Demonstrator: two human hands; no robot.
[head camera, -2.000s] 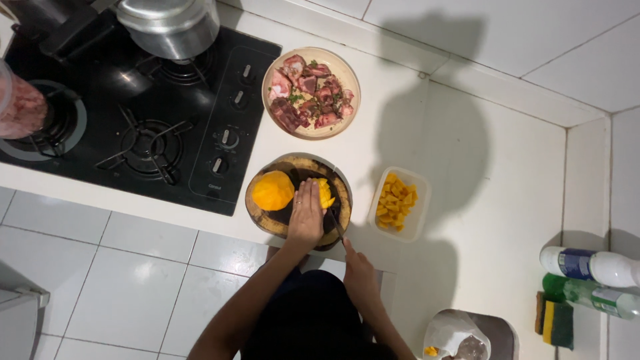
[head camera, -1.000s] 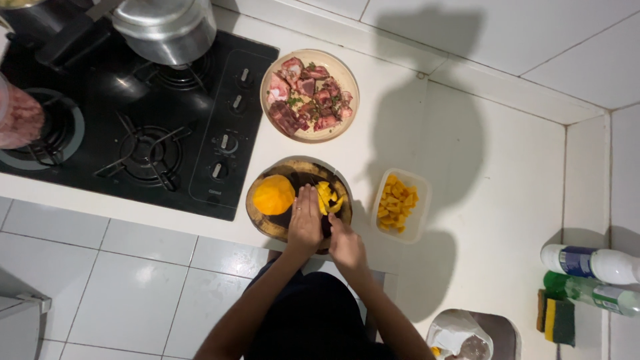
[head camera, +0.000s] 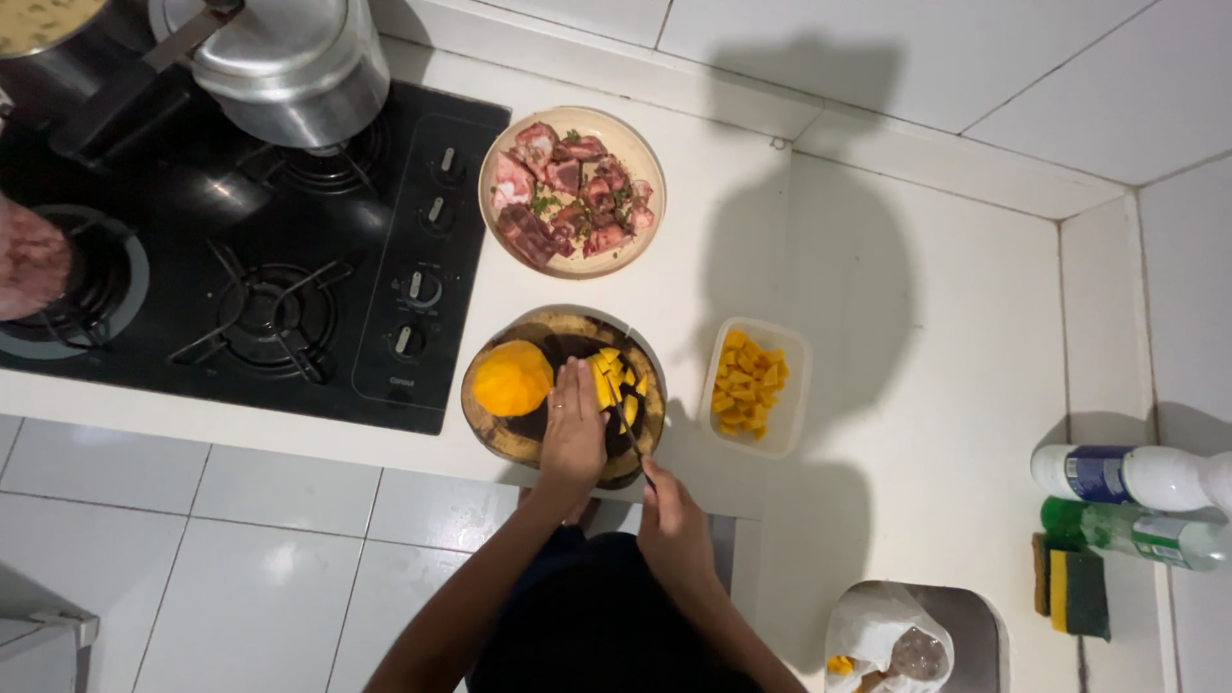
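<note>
My right hand (head camera: 674, 525) grips a knife (head camera: 628, 430), its blade over the right part of a round wooden cutting board (head camera: 502, 445). Flat fingers of my left hand (head camera: 576, 423) rest against cut orange-yellow pieces (head camera: 606, 375), which look like squash or pumpkin. A large rounded orange piece (head camera: 512, 378) lies at the board's left, beside my left fingers. To the right of the board stands a clear plastic container (head camera: 797, 385) with orange cubes (head camera: 746, 385) in it. Above the board is a round plate (head camera: 650, 164) of raw meat chunks (head camera: 568, 192) with chopped green herbs.
A black gas cooktop (head camera: 395, 289) with an aluminium pressure cooker (head camera: 279, 67) and another pot (head camera: 58, 58) is at left. On the right lie bottles (head camera: 1116, 474) and sponges (head camera: 1078, 589). A plastic bag (head camera: 866, 626) sits in the steel sink (head camera: 972, 626).
The knife hand has moved away from the left hand and a little down and right since one second ago. The left hand stays on the board.
</note>
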